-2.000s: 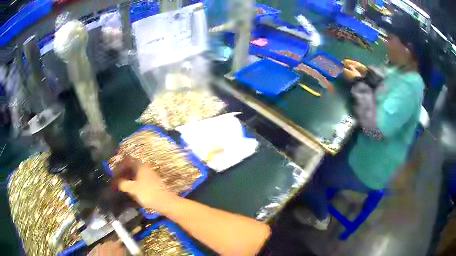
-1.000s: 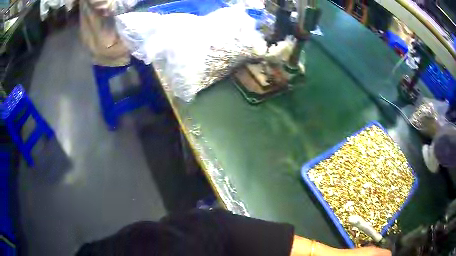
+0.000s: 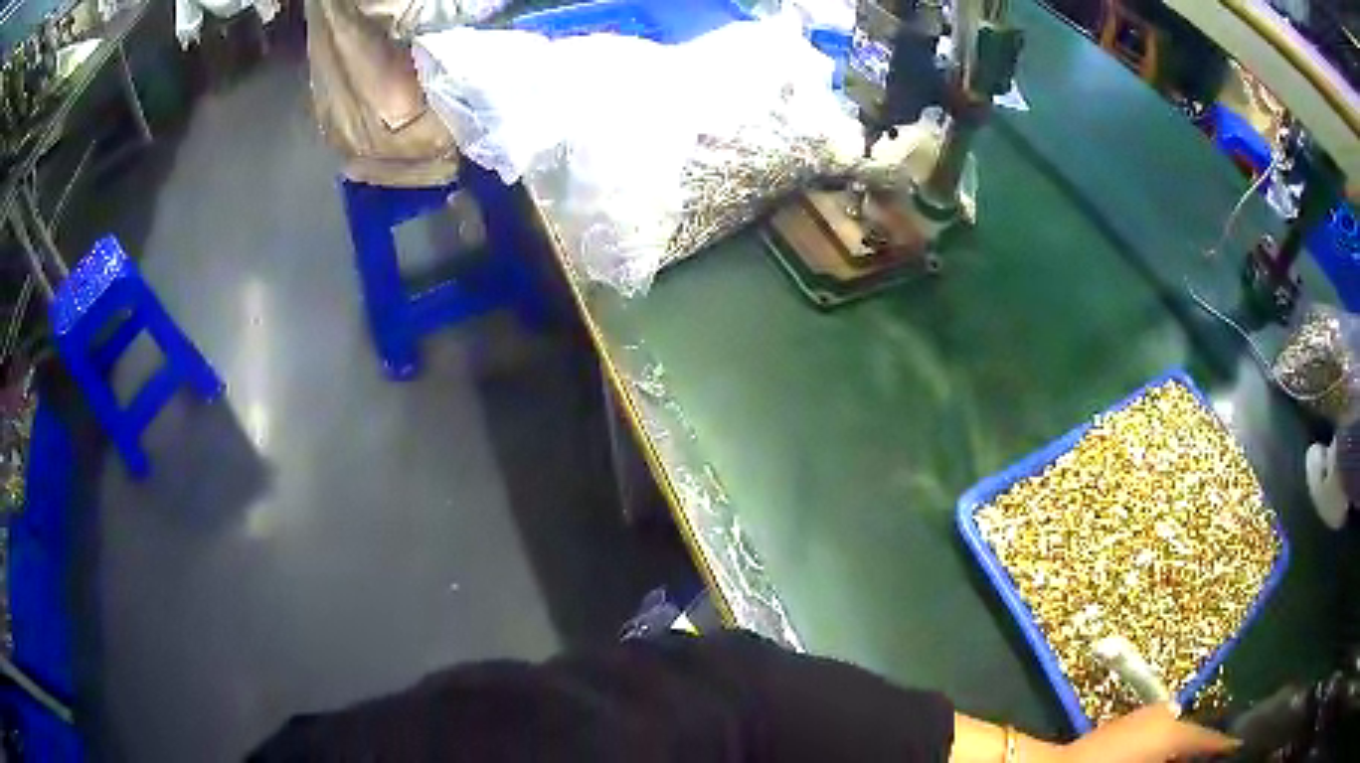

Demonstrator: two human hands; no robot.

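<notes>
A blue tray (image 3: 1029, 634) full of small gold and silver metal parts (image 3: 1141, 522) sits on the green bench at the right. A white wrapped handle (image 3: 1134, 666) points over the tray's near edge. My left hand (image 3: 1156, 736) is at the bottom edge, just below that handle, partly cut off; its fingers point right towards a dark machine part, and what they hold cannot be seen. My right hand is out of the picture.
A clear bag of thin parts (image 3: 746, 164) lies beside another bench press (image 3: 858, 246) at the back. A person in beige (image 3: 381, 90) is by a blue stool (image 3: 391, 276). Another blue stool (image 3: 127, 350) stands on the floor. A small bag (image 3: 1316, 358) is at the right edge.
The view swung from the right side of the bench to the left, then shifted slightly, so the tray and bag now appear a little further right. My right hand has left the picture.
</notes>
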